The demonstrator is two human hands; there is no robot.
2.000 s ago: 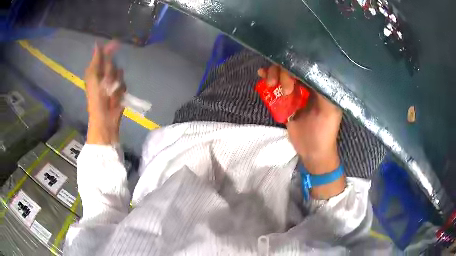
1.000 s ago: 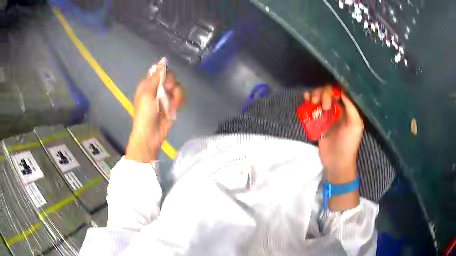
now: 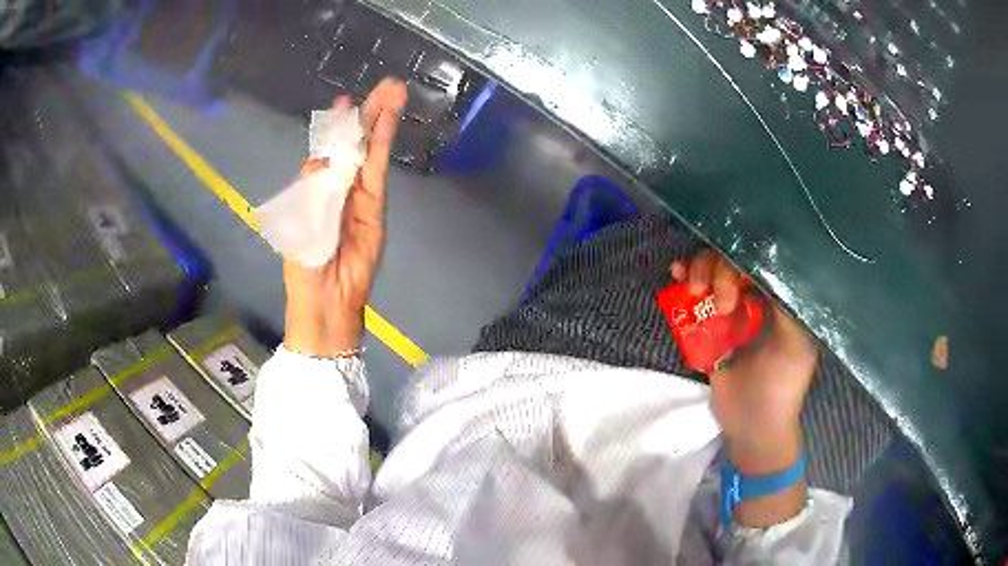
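Observation:
My left hand (image 3: 348, 227) is raised over the floor at the left, palm up, with a thin white tissue (image 3: 310, 210) spread over its fingers and hanging to the left. My right hand (image 3: 757, 359) is below the bench edge, its fingers closed on a red packet (image 3: 702, 323) with white print. A blue strap (image 3: 770, 483) is round my right wrist. On the dark green bench mat (image 3: 774, 254) lie a thin silvery strand (image 3: 763, 116), a pile of small white and silver round components (image 3: 801, 64) and a small orange-brown piece (image 3: 940, 353).
The bench's curved edge (image 3: 534, 81) runs above my lap. Wrapped, labelled cartons (image 3: 138, 404) stand at the lower left. A yellow line (image 3: 190, 157) crosses the grey floor. A blue stool or frame (image 3: 594, 205) shows beside my leg. A dark case-like object (image 3: 387, 66) is at the top.
The white tissue, bunched in my left hand before, is now spread out, and the left fingers have straightened. My right hand still holds the red packet. The camera view has shifted.

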